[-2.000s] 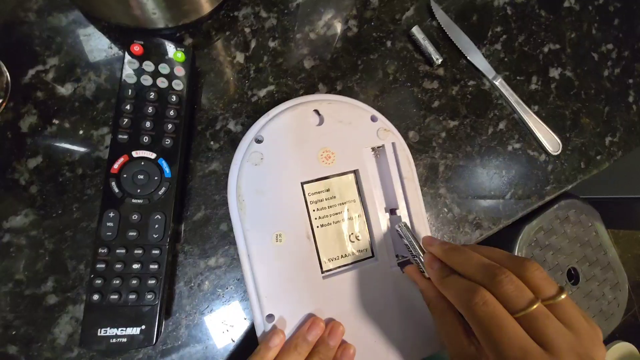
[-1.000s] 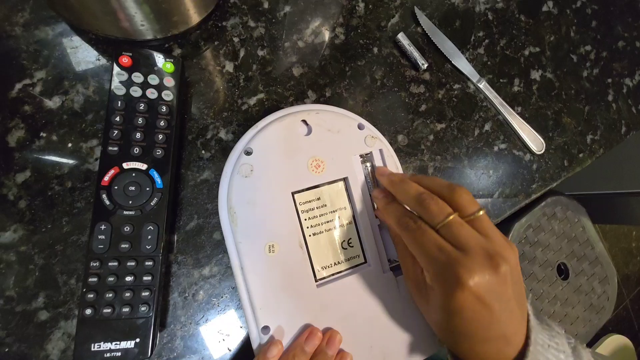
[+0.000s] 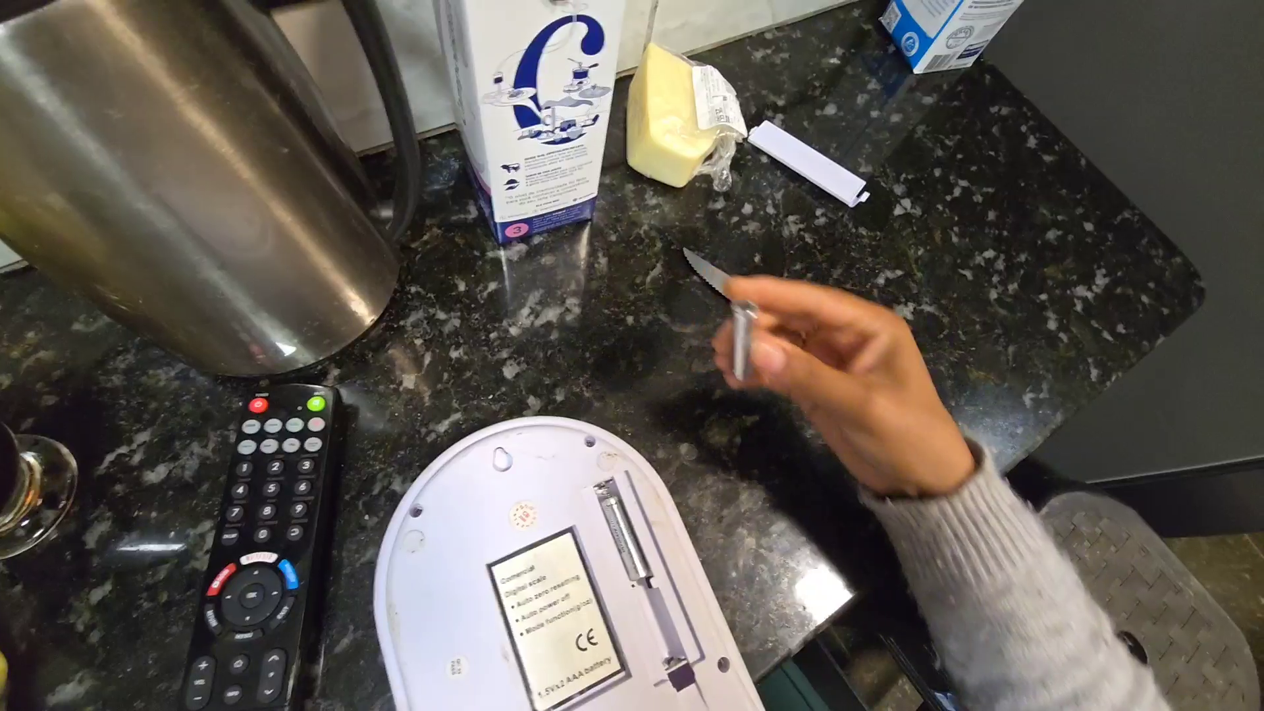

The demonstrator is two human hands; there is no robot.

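A white digital kitchen scale (image 3: 454,602) lies upside down on the dark stone counter, its battery compartment uncovered. One AAA battery (image 3: 624,535) sits in the upper part of that compartment; the lower part holds none. My right hand (image 3: 839,385) is raised above the counter, up and right of the scale, with a second silver battery (image 3: 742,341) pinched between thumb and fingers. Behind the fingers lies a serrated table knife (image 3: 704,269), mostly hidden. The white battery cover (image 3: 808,163) rests at the upper right. My left hand is out of view.
A black remote control (image 3: 262,533) lies left of the scale. Behind are a steel jug (image 3: 197,178) with a black handle, a white carton (image 3: 538,118), wrapped cheese (image 3: 671,118) and a blue-white box (image 3: 943,35). A glass (image 3: 44,494) stands far left; a stool (image 3: 1155,583) is below the counter's right edge.
My right hand has left the compartment and now holds a battery; one battery stays in the scale. The left hand, earlier at the scale's lower edge, is gone from view. The view has shifted up.
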